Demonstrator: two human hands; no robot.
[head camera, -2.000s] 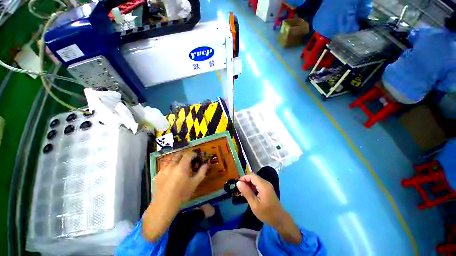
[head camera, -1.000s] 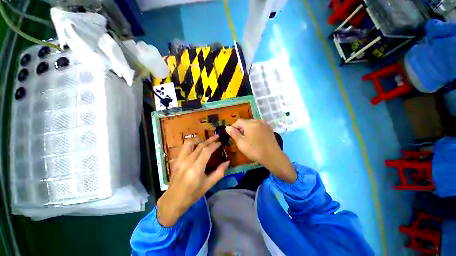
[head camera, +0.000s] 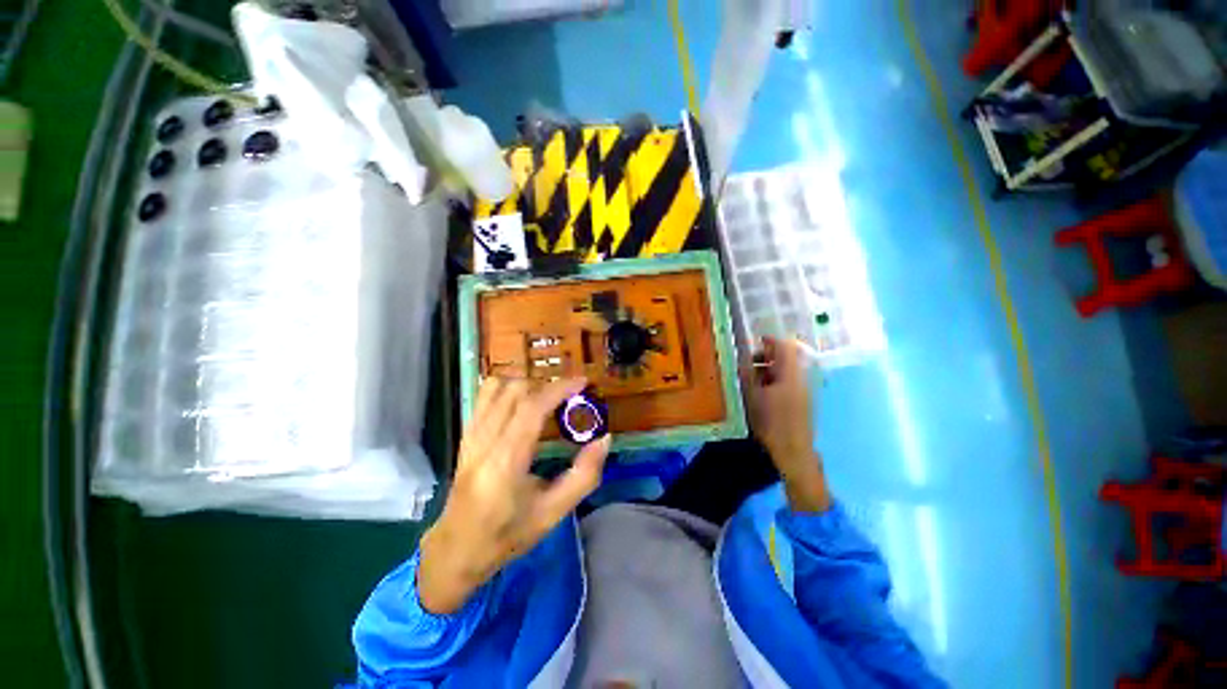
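Observation:
My left hand holds a round black part between thumb and fingers over the near edge of the fixture plate; the part shows a pale ring and a brownish centre. The orange-brown fixture plate lies inside a pale green fixture frame. A dark round piece sits in the fixture nest, with small spokes around it. My right hand is just right of the frame, fingertips close together; it is too blurred to tell whether it holds anything.
Stacked blister trays stand at left, with several black parts in the far pockets. A white cloth wrap hangs behind them. The hazard-striped base and marked white paper lie beyond the frame. A compartment tray and red stools are at right.
My right hand has moved from the nest to right of the frame. My left hand has drawn back and holds a ringed part near the frame's near edge. The nest is now uncovered.

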